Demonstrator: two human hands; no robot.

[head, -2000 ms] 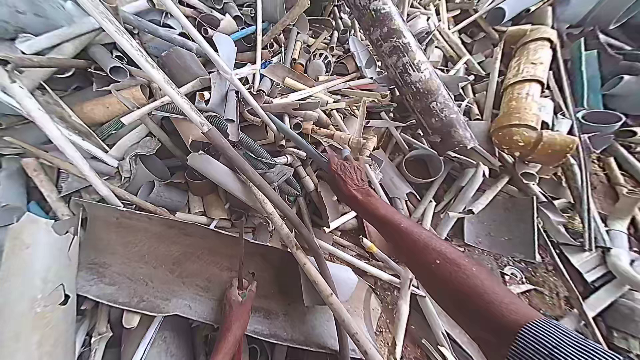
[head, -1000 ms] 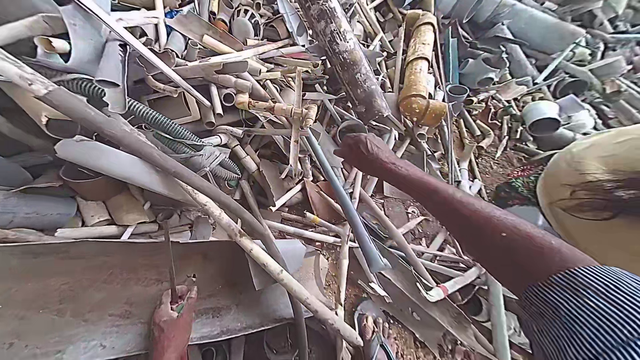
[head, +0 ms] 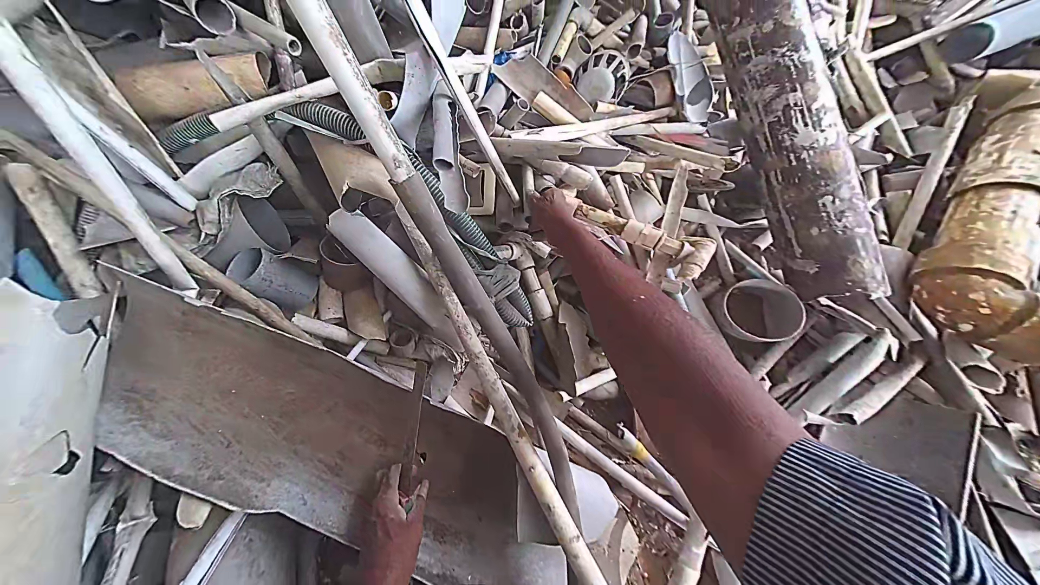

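Note:
My left hand (head: pixel 396 520), low in the view, is closed around a narrow flat blade-like tool (head: pixel 415 418) that points up over a curved, dirty sheet of pipe material (head: pixel 244 406). My right hand (head: pixel 556 208) reaches into the heap of scrap plastic pipes, at the left end of a yellowed jointed pipe (head: pixel 621 223). Its fingers are partly hidden, and whether they grip that pipe cannot be told. A thin white strip (head: pixel 467 97) ends just left of this hand, and a ribbed green hose (head: pixel 443 203) lies farther left.
Long pipes (head: pixel 455 276) slant between my hands. A thick, stained dark pipe (head: pixel 800 146) and a brown-yellow pipe with a bend (head: pixel 983 236) lie at the right. A short wide pipe ring (head: pixel 764 311) sits below the dark pipe. A pale sheet (head: pixel 41 431) stands at far left.
Two seconds ago my right hand was on a long grey pipe; one second ago that pipe lay beside it. The hand has since moved left across the yellowed jointed pipe. My left hand still holds the tool.

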